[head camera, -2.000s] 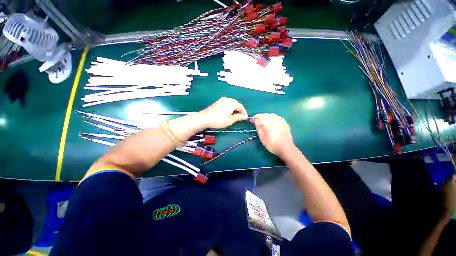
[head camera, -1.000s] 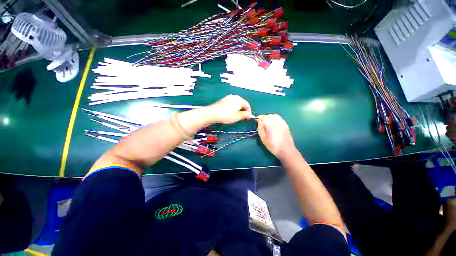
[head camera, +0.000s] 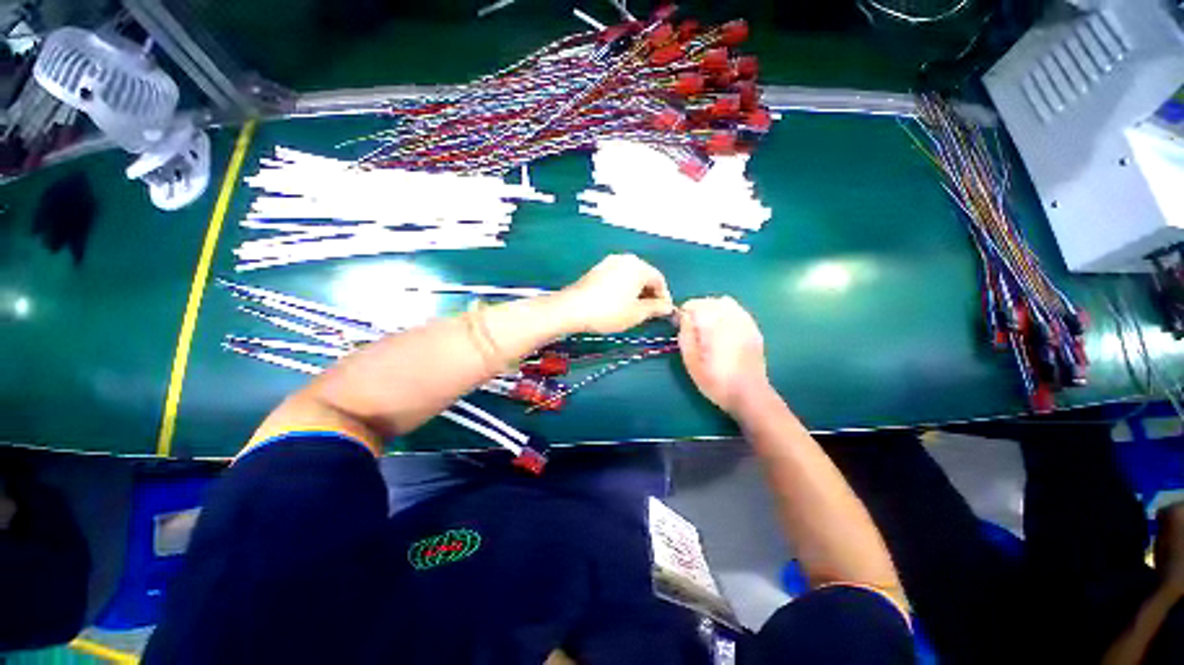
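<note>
My left hand (head camera: 623, 296) and my right hand (head camera: 722, 353) meet over the middle of the green mat, fingertips almost touching. My left hand pinches a thin white sleeve (head camera: 474, 291), whose free end points left. My right hand pinches a wire lead (head camera: 610, 369); its thin wires trail left from under my right fingers. The exact joint between the fingertips is too small to tell. Sleeved harnesses (head camera: 491, 431) with red connectors lie under and beside my left forearm, which hides part of them.
Behind my hands lie a left pile of white sleeves (head camera: 377, 214), a right pile (head camera: 669, 195) and an unsleeved harness heap (head camera: 558, 104). At right are a second wire bundle (head camera: 1000, 247) and a vented machine (head camera: 1091, 143). A fan (head camera: 111, 85) stands left; a person's arm (head camera: 1149, 598) shows lower right.
The view has shifted slightly. My hands stay pinched together at about the same place; the trailing wires below my right hand have swung a little upward from their earlier slant.
</note>
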